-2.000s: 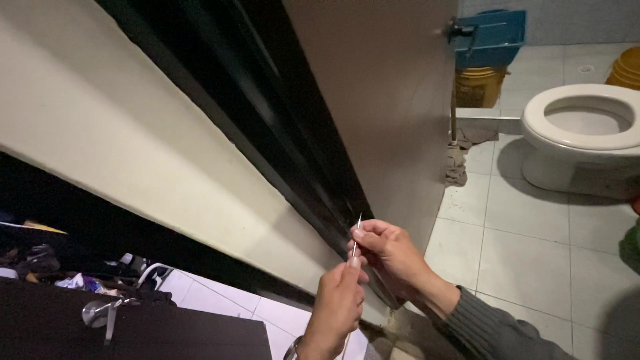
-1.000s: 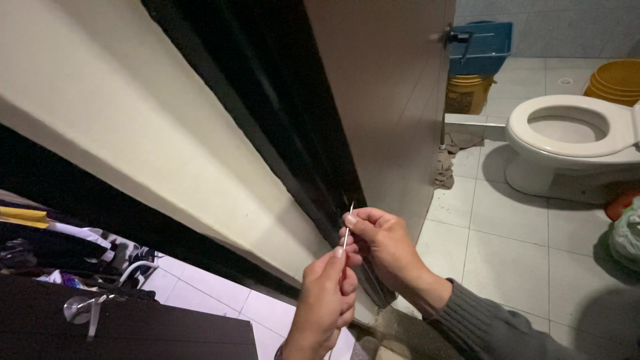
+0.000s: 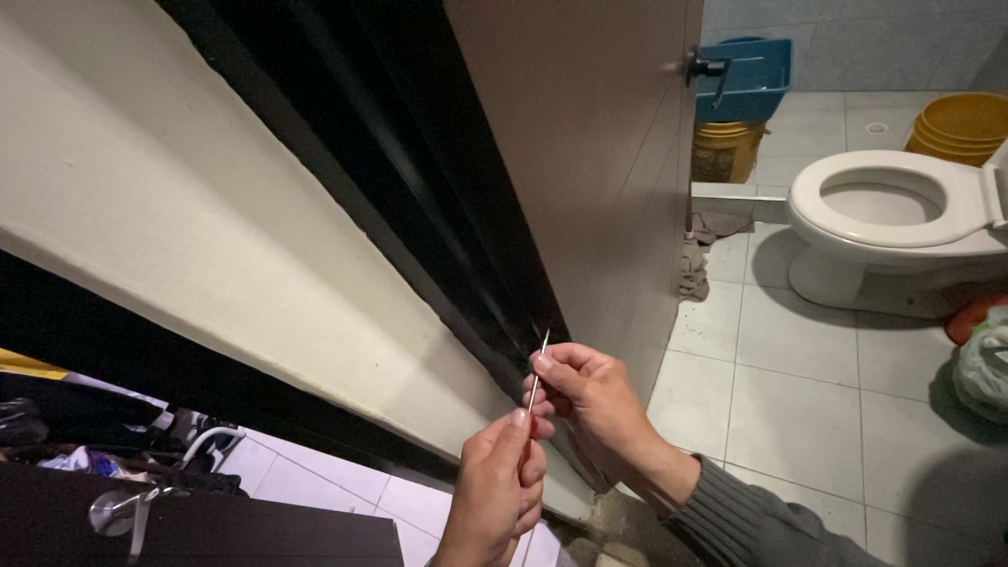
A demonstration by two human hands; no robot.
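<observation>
A thin metal rod with a pointed tip (image 3: 537, 381) slants upward between my two hands, beside the black door frame (image 3: 441, 197). My left hand (image 3: 496, 480) grips its lower part, which the fingers hide. Just above, my right hand (image 3: 587, 386) pinches the rod near its tip between thumb and fingers. The tip stands close to the dark frame; whether it touches cannot be told. To the right of the frame is the brown door (image 3: 598, 157) with a dark lever handle (image 3: 709, 69).
Beyond the door are a white toilet (image 3: 827, 268), a blue basin (image 3: 764, 71) on a yellow bucket (image 3: 724, 150), another yellow bucket (image 3: 957, 126), a rag (image 3: 694, 268) and a plastic bag (image 3: 984, 370). A dark door with a metal handle (image 3: 118, 512) is at lower left.
The two hands stay together on the rod by the door frame. The view has shifted slightly.
</observation>
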